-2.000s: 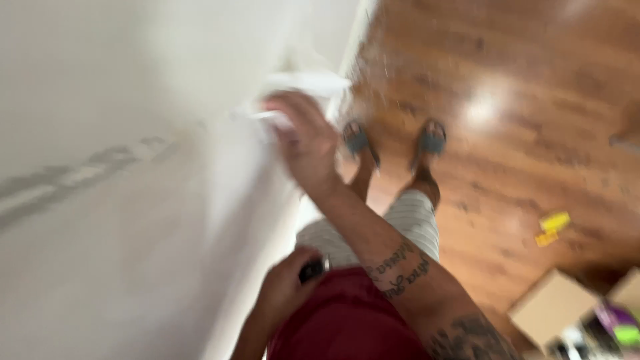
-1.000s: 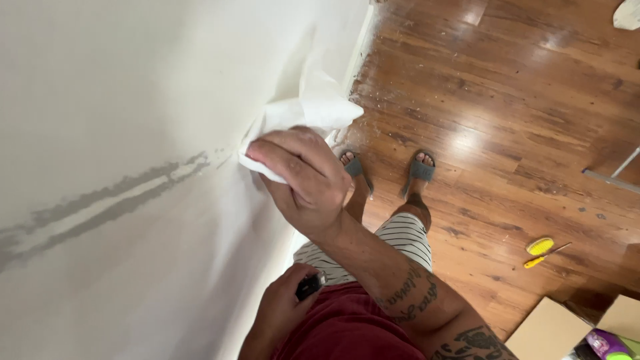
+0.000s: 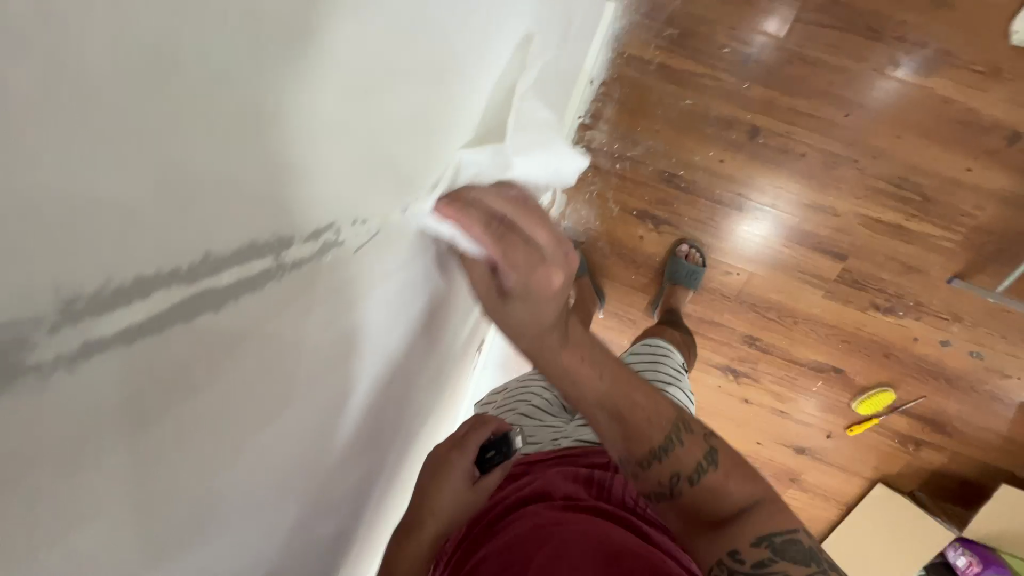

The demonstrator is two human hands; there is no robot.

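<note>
My right hand [image 3: 516,260], slightly blurred, grips a white cloth or paper wipe [image 3: 520,164] against the pale wall [image 3: 176,144]. Part of the wipe is pinched under the fingers, and the rest spreads above the hand toward the skirting. To its left, a rough grey double streak [image 3: 184,300] runs across the wall. My left hand [image 3: 460,472] is low by my waist, closed around a small black object with a metallic end [image 3: 498,450]; what it is I cannot tell.
Wood-look floor [image 3: 768,320] lies right of the wall, with white debris along the skirting [image 3: 590,68]. A yellow brush [image 3: 873,401] and a yellow-handled screwdriver [image 3: 864,426] lie on it. An open cardboard box [image 3: 888,532] is at lower right, a metal bar [image 3: 984,294] at the right edge.
Throughout, the right hand stays at the wall with the white wipe, and the left stays low with the black object. The floor tools show more sharply than two seconds ago.
</note>
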